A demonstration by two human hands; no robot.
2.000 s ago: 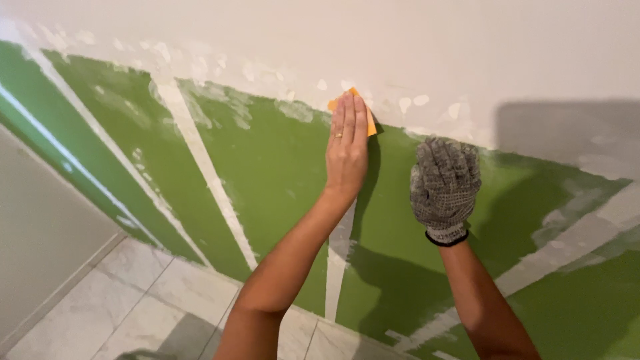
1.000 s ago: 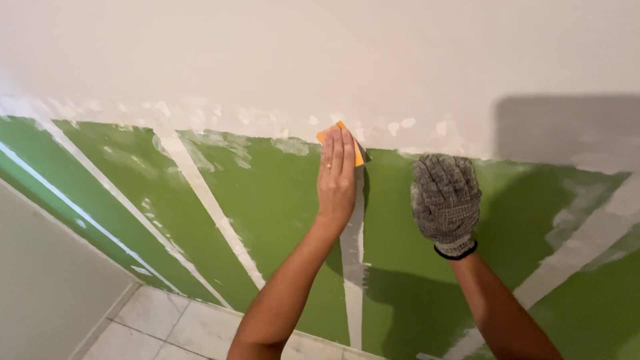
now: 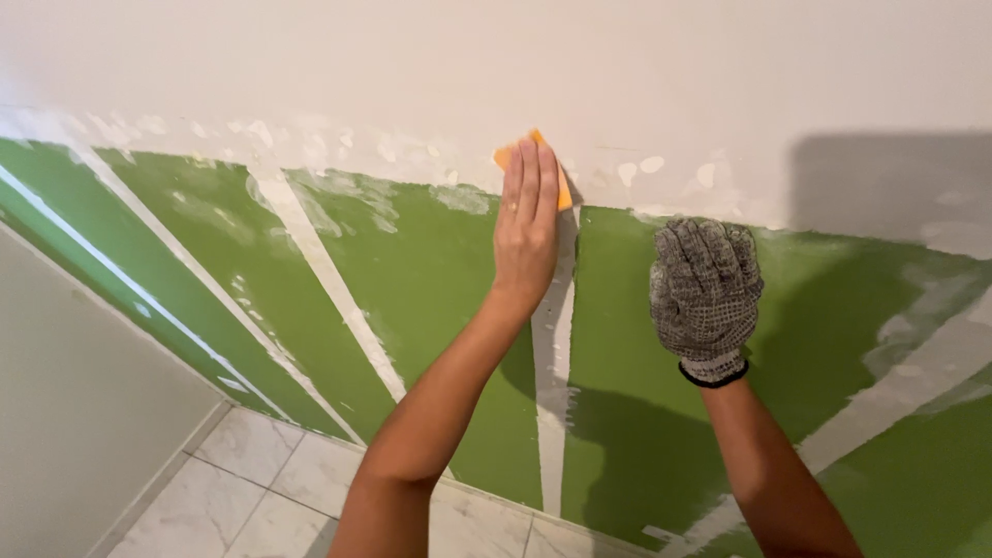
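My bare left hand [image 3: 528, 225] presses an orange sheet, seemingly sandpaper [image 3: 565, 194], flat against the wall with its fingers together and pointing up. The sheet lies at the top of a white stripe [image 3: 552, 372], where the pale upper wall [image 3: 434, 70] meets the green paint [image 3: 620, 310]. To the right, my right hand [image 3: 705, 294] wears a grey knitted glove with a black cuff edge. Its back faces me and it rests against the green area just below the border. Whether its hidden palm holds anything cannot be seen.
Whitish filler patches [image 3: 651, 164] dot the wall along the border. More white stripes [image 3: 333, 279] cross the green paint at slants. A grey side wall [image 3: 77, 364] stands at left, and marble-look floor tiles [image 3: 256, 449] lie below. Shadows fall on the right.
The orange sheet stays under my left hand near the colour border throughout. My gloved right hand remains against the wall to its right. The view has shifted somewhat.
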